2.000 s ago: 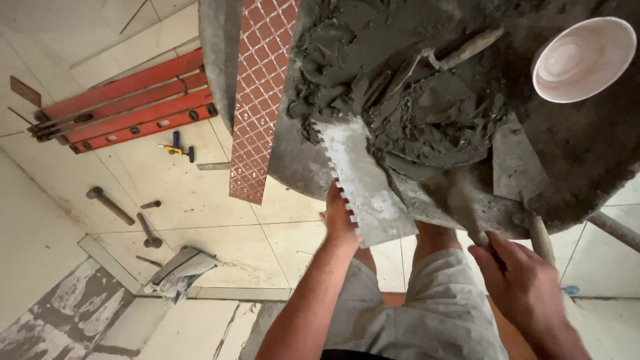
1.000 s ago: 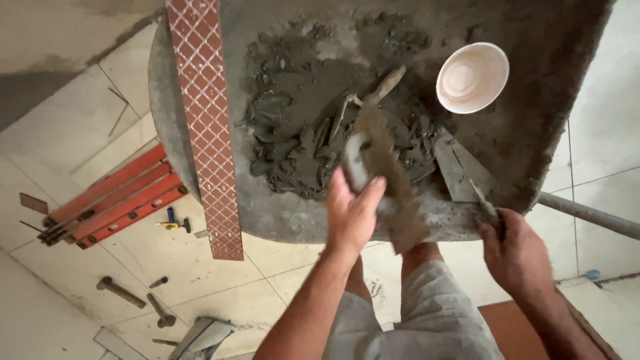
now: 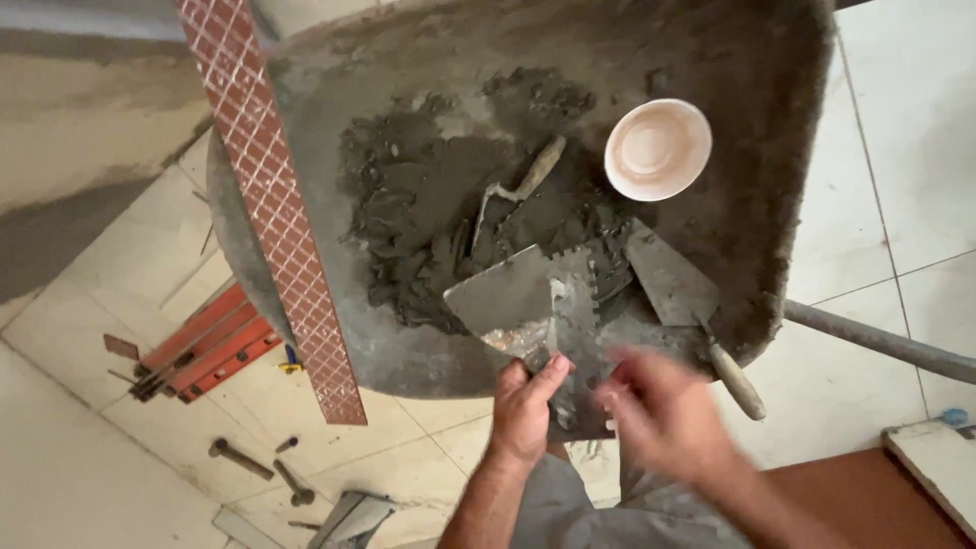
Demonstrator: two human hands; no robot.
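My left hand (image 3: 526, 404) is closed on a wide scraper (image 3: 507, 293) just past the near rim of a mortar-caked wheelbarrow tray (image 3: 427, 374). A notched trowel (image 3: 576, 313) with mortar on it lies right beside the scraper's blade; whether the same hand also holds it is unclear. Blurred by motion, my right hand (image 3: 659, 415) is to the right of the notched trowel, its fingers partly hidden. Grey mortar (image 3: 457, 191) fills the tray's middle, with a small trowel (image 3: 537, 171) in it. A pointed trowel (image 3: 671, 282) rests at the right, its handle over the rim.
A white bowl (image 3: 658, 149) sits in the tray. A reddish tile strip (image 3: 278, 221) with a crosshatched back spans its left side. Orange levels (image 3: 210, 343), hammers (image 3: 240, 459) and other tools lie on the tiled floor. A metal bar (image 3: 884, 339) extends right.
The scraper, earlier in my right hand, is now in my left hand. The notched trowel has turned, its teeth now facing right. The view has shifted.
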